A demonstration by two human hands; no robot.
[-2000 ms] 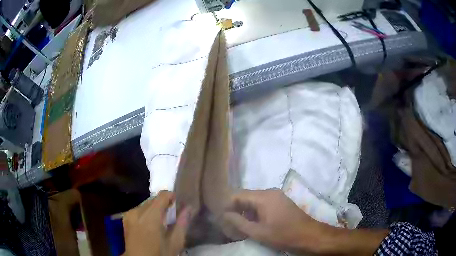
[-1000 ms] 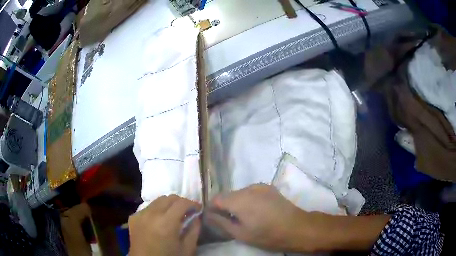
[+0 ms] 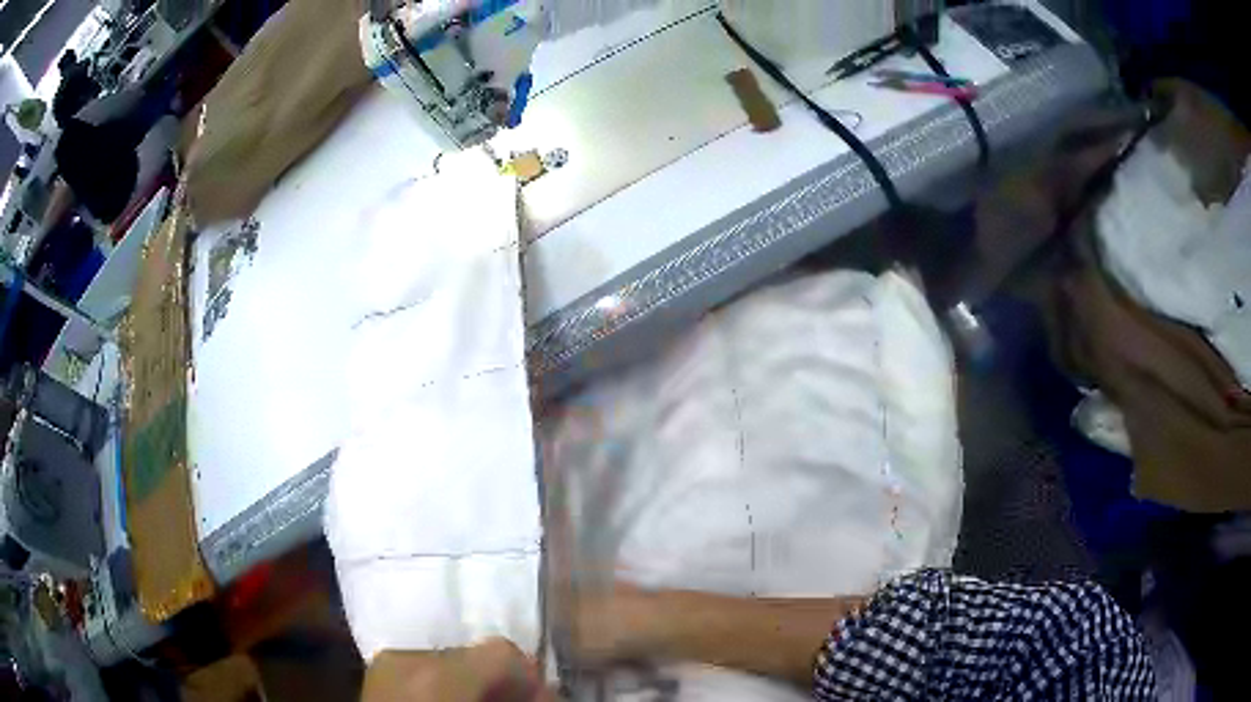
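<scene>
A white quilted panel runs from the presser foot of the sewing machine down over the table's front edge. Its right side is the seam edge; the brown shell fabric hardly shows there. My left hand is at the panel's lower end, cut off by the bottom edge, and grips it. My right hand is blurred beside the seam edge, and its fingers cannot be made out. More white quilted panel hangs to the right, behind my right forearm.
A brass-yellow edge guide sits beside the needle. A brown tab, black cords, snips and a pink pen lie at right. Brown fabric is heaped at left. A brown and white pile is at far right.
The view has shifted so more of the machine head shows. The brown fabric spread between my hands has folded out of sight along the seam. My hands are lower in the picture.
</scene>
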